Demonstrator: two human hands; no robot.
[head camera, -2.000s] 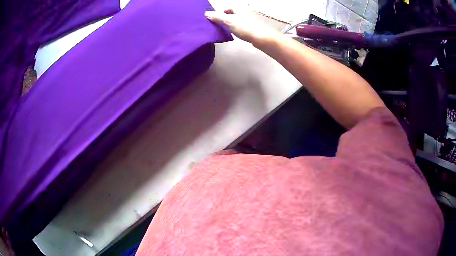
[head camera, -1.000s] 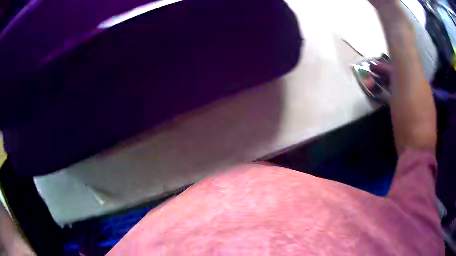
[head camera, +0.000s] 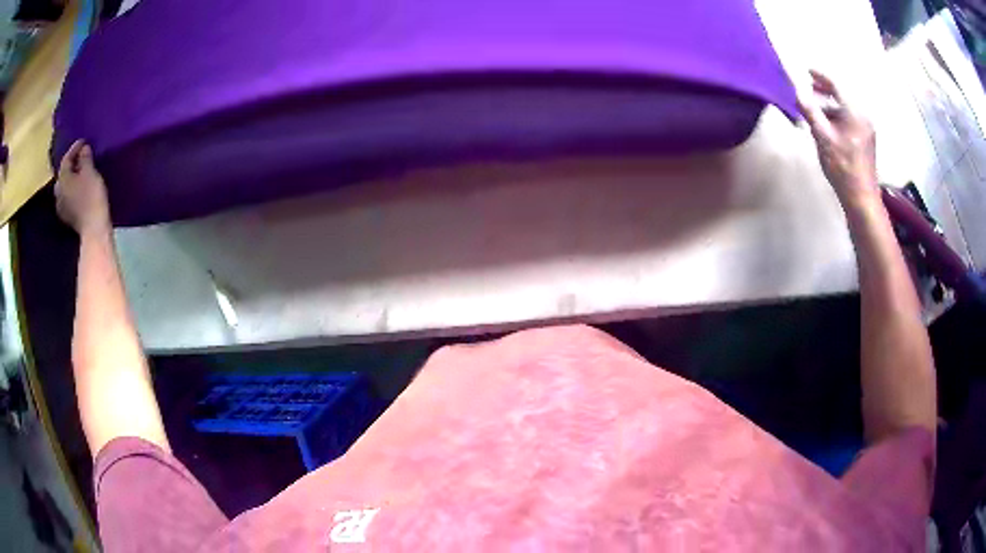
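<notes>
A bright purple garment (head camera: 454, 43) lies spread over a long padded board (head camera: 432, 135) with a dark purple cover. The board's near side shows below the cloth. My left hand (head camera: 82, 192) is at the garment's left end, fingers closed on its edge. My right hand (head camera: 841, 135) pinches the garment's right corner, just beyond the board's rounded end. The far side of the garment is cut off by the top of the picture.
The board stands on a white-topped table (head camera: 487, 270). A blue slatted crate (head camera: 283, 405) is below it. The iron's maroon handle (head camera: 924, 229) shows at the right, partly behind my right forearm. Pale sheets (head camera: 951, 130) lie at the upper right.
The garment now covers the board's top, which was largely bare a second ago. My right hand has moved from near the iron to the cloth's corner. My left hand now holds the left end.
</notes>
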